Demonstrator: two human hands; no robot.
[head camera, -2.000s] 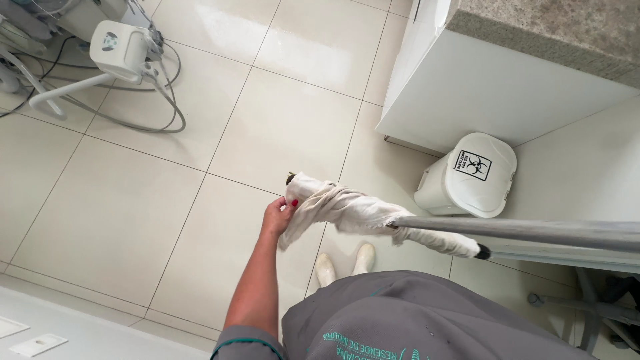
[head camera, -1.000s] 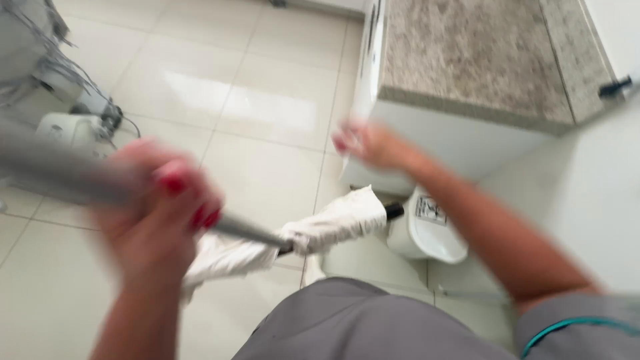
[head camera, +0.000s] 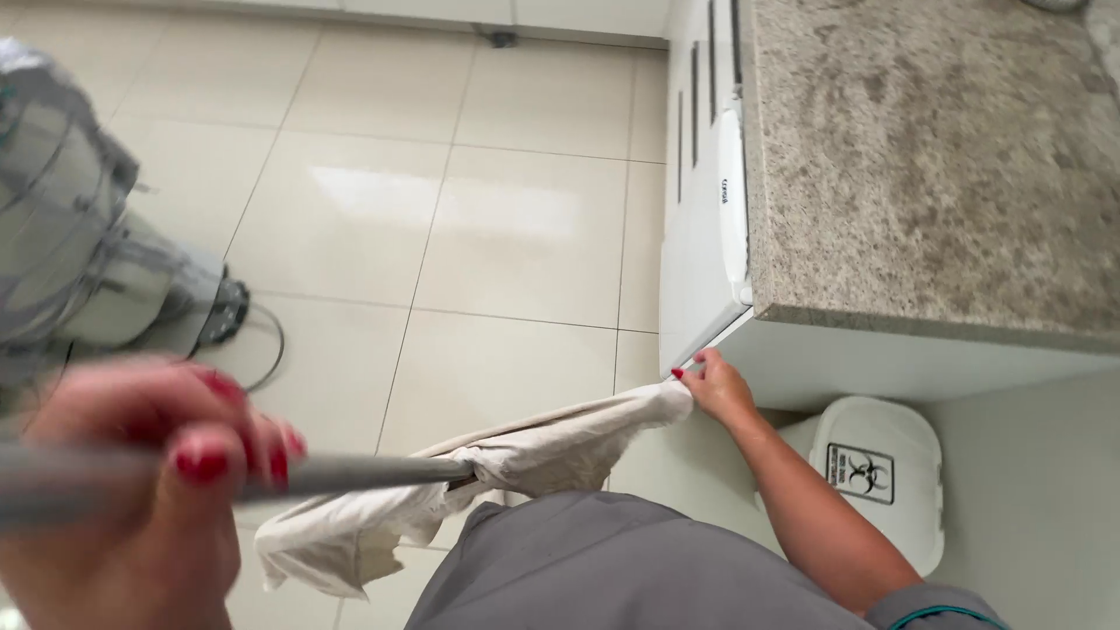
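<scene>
My left hand, blurred and close at the lower left, is closed around a grey pole. The pole's far end meets a crossbar head wrapped in an off-white cloth. One side of the cloth hangs loose in folds at the lower left. My right hand is at the cloth's right end, thumb and fingers pinching its edge beside the white appliance's lower corner. The cloth hides most of the head beneath it.
A speckled stone countertop tops a white cabinet at right, by a white appliance. Below stands a white bin with a biohazard symbol. Plastic-covered equipment with a cable is at left, on a tiled floor.
My left hand, at the cloth's end two seconds ago, is now on the pole. My right hand came into view and reached the cloth's right end. The dark tip there is now covered. The view has shifted.
</scene>
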